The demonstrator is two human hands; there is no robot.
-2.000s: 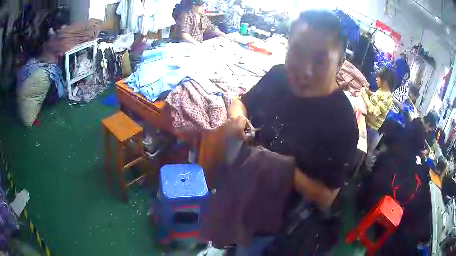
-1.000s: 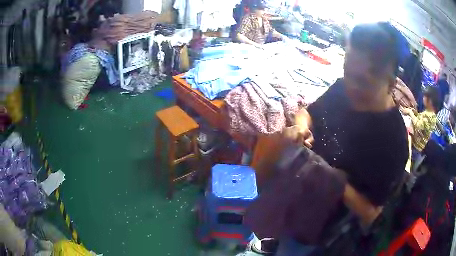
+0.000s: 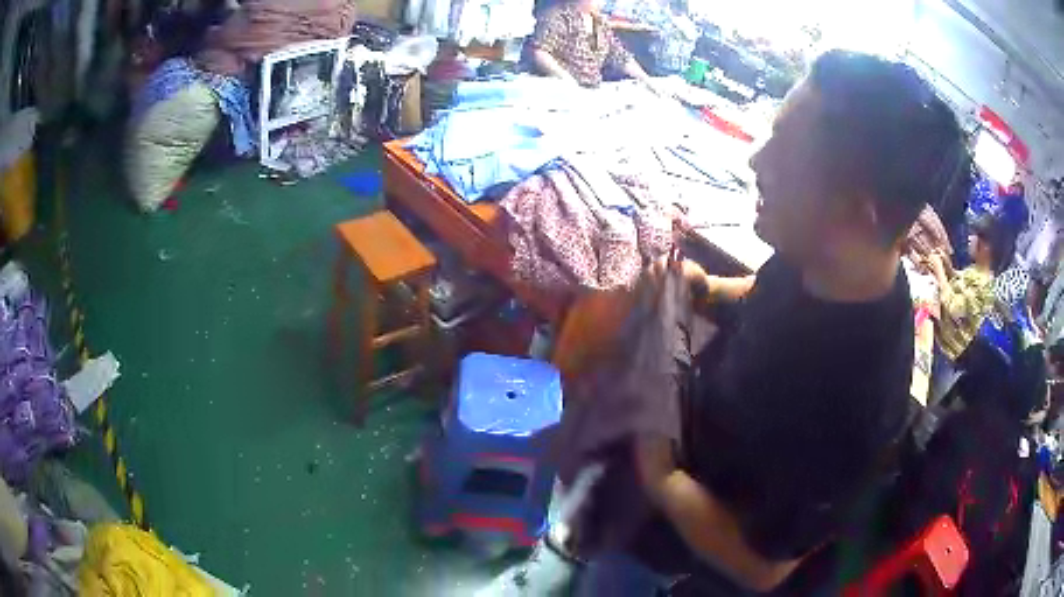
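A person in a black T-shirt stands close in front, turned to the left, and holds up a dark garment (image 3: 624, 402) with both hands. The garment hangs in folds beside the blue plastic stool (image 3: 509, 397); its lower end is blurred. Tweed garment pieces (image 3: 578, 227) hang over the near corner of the worktable (image 3: 449, 222). Light blue garment pieces (image 3: 484, 146) lie to their left. Neither my left hand nor my right hand can be seen.
A wooden stool (image 3: 385, 247) stands by the table corner. A red plastic stool (image 3: 933, 560) is at lower right. A purple bundle (image 3: 29, 379) and yellow bundle (image 3: 134, 568) lie at lower left by the striped floor line. Other people are behind the table and at right.
The person in black has turned from facing me to side-on, and the dark garment has swung with them and now hangs narrower. The view first swung left, then shifted slightly.
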